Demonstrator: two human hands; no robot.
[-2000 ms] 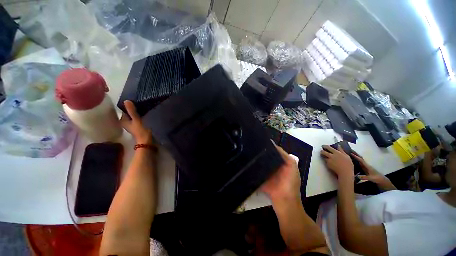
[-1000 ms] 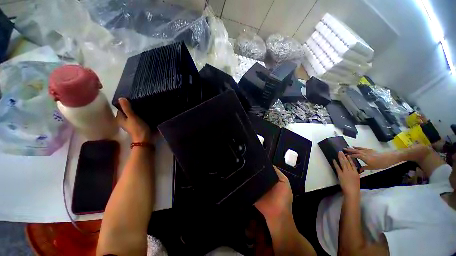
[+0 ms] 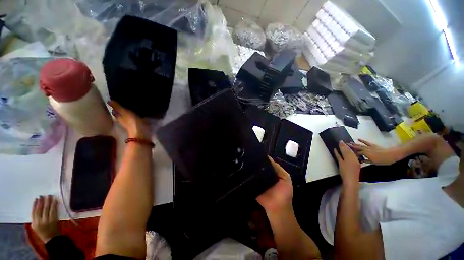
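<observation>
My left hand [image 3: 131,123] grips the lower end of a stack of black inserts [image 3: 140,63], which is raised with a broad dark face towards me. My right hand [image 3: 277,190] holds a black insert tray [image 3: 203,137] by its lower right corner, tilted above the bench's front edge; its cut-out is faint in the dark. Most of my right fingers are hidden beneath it. Just right of it, a white case [image 3: 292,148] sits in a black tray on the bench. Another white case [image 3: 258,133] is partly covered by the held tray.
A flask [image 3: 76,96] and smartphone [image 3: 93,172] are at left. A small hand [image 3: 46,213] rests on the bench's left edge. A co-worker [image 3: 402,203] in white handles a black box [image 3: 338,141] at right. Cables [image 3: 300,104], black boxes and white trays [image 3: 338,38] lie behind.
The insert stack has turned from its ridged side to a flat face and moved up-left. A small hand has appeared at left. The white cases right of the held tray came into view.
</observation>
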